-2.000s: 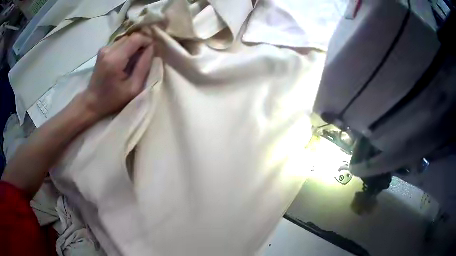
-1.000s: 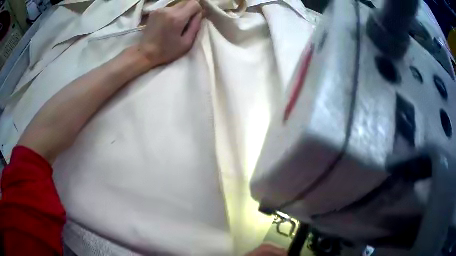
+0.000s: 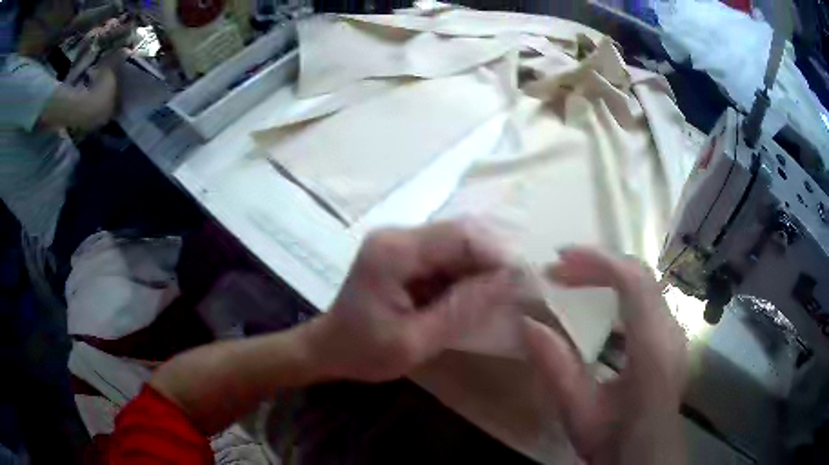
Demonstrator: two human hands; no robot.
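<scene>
Cream cloth panels (image 3: 554, 195) lie spread and bunched on the white sewing table, reaching down to the hands. My left hand (image 3: 414, 304) is in the middle, blurred, its fingers curled and pinching the near edge of the cream cloth. My right hand (image 3: 618, 363) is just right of it, also blurred, with thumb and fingers apart around a cloth corner and no clear grip on it. The sewing machine head (image 3: 745, 200) stands at the right, its lamp lighting the needle area, which is partly hidden.
A long narrow tray (image 3: 241, 95) lies at the table's back left, with a cream device with a red disc (image 3: 204, 32) beyond. Another person (image 3: 41, 136) sits at the far left. Crumpled cream cloth (image 3: 123, 281) lies below the table's left edge. White translucent material (image 3: 727, 41) is at the back right.
The view has swung left and widened. My left hand has come from the far bunched cloth to the near edge. My right hand has risen from beside the needle into full view.
</scene>
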